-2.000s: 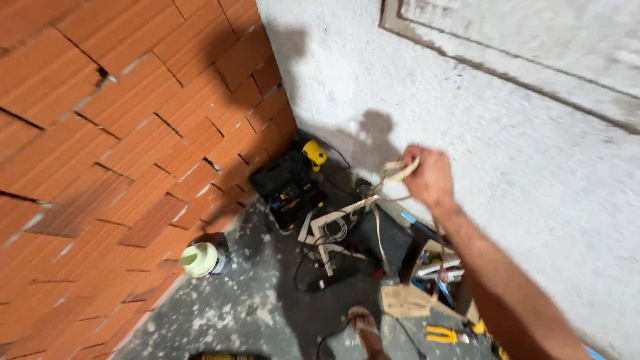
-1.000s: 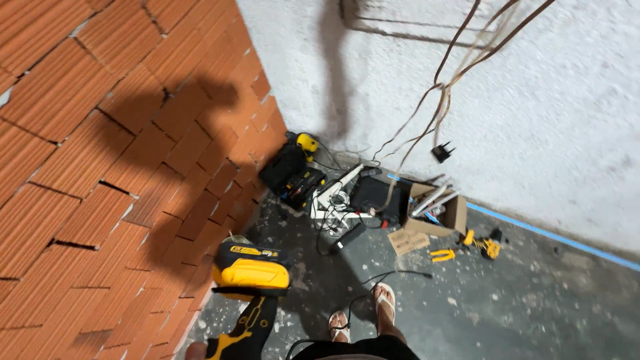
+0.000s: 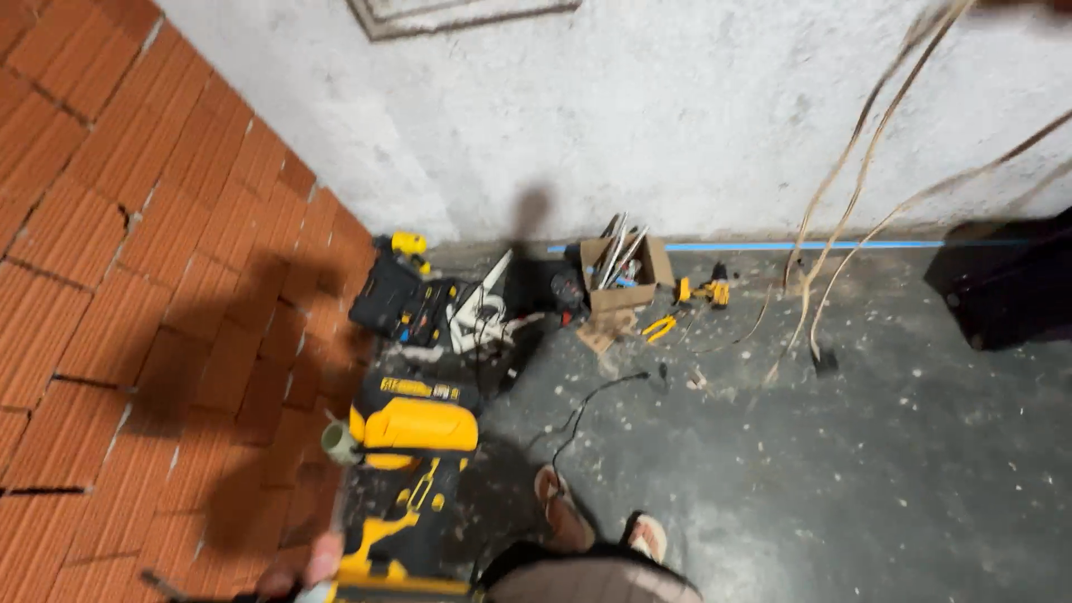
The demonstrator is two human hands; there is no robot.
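Observation:
At the lower left, my left hand is wrapped around the bottom of a yellow-and-black pistol-grip power tool, its fingers partly visible. A pale green round thing shows at the tool's left end; whether it is attached cannot be told. A blurred patch at the top right edge may be my right hand; its fingers cannot be made out. Near it, pale and brown electrical cables hang down to the floor. A black plug lies at the end of one.
Against the white wall are an open black tool case, white frame pieces, a cardboard box of assorted items, yellow pliers and a yellow drill. A black cord lies by my feet. A brick wall stands left.
Two seconds ago my right hand held up a cable near the middle; one second ago it was out of view. The power tool came into view at the lower left. The view has swung right.

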